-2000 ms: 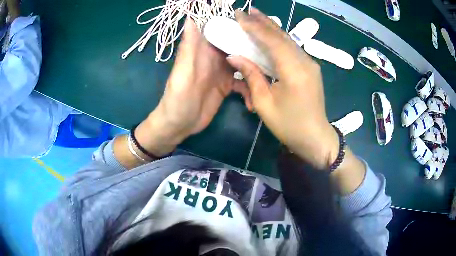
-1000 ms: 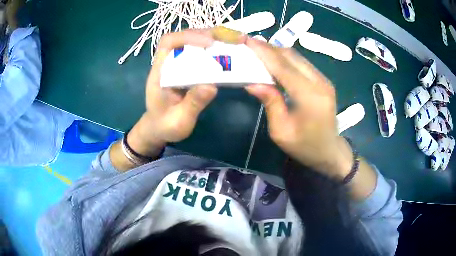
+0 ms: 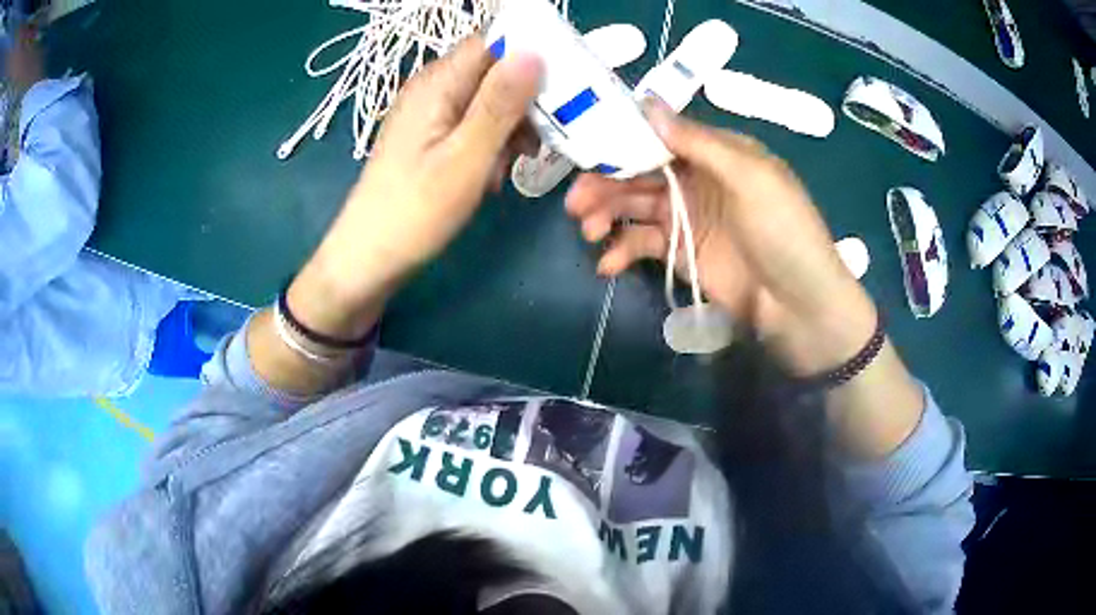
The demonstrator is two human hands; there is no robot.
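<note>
A white housing [image 3: 589, 102] with blue marks is held up in front of me, tilted down to the right. My left hand [image 3: 439, 150] grips its upper left part, thumb on the face. My right hand [image 3: 739, 216] has its thumb and index finger at the lower right end, other fingers curled. A white wrist strap [image 3: 681, 240] hangs from that end, with a pale oval piece [image 3: 697, 328] at its bottom. The housing's far side is hidden.
A heap of cords [image 3: 391, 60] lies at the top left. Flat white covers [image 3: 769, 103] lie beyond my right hand. An open body half [image 3: 918, 252] and piled body halves [image 3: 1022, 264] are at the right. A person's sleeve [image 3: 48, 192] is at the left edge.
The housing has turned from level to slanting and moved up and right. The strap and its oval piece now hang in view. My left hand has moved up; my right fingers have shifted to the housing's end.
</note>
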